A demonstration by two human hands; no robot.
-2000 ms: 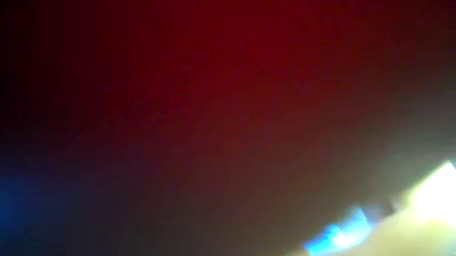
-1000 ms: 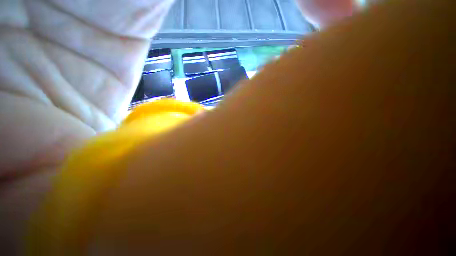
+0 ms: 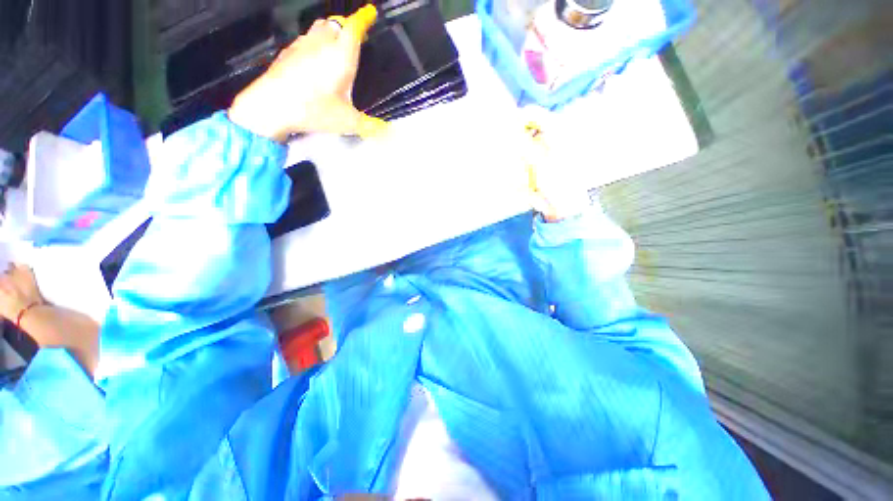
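My left hand (image 3: 318, 78), with yellow finger cots and a ring, is at a stack of glossy black phone screens (image 3: 409, 59) at the bench's far side. Its thumb and a finger are spread along the stack's left end; whether they grip a screen is unclear. My right hand (image 3: 553, 196) is low over the white bench (image 3: 421, 186), partly washed out by glare. Its yellow cots show, but not whether it holds anything. A flat black screen (image 3: 305, 201) lies beside my left sleeve, partly covered by it.
A blue bin (image 3: 563, 96) with a silvery-topped bottle (image 3: 585, 10) stands far right. Another blue bin (image 3: 122, 157) is at the left. More black screens (image 3: 220, 59) lie far left. Another person's hand (image 3: 20, 294) is at the left edge. A red object (image 3: 305, 342) is below the bench edge.
The close, blurred hand and yellow cots that filled the view have moved away from the camera. The view now shows the bench, both my arms and my blue smock.
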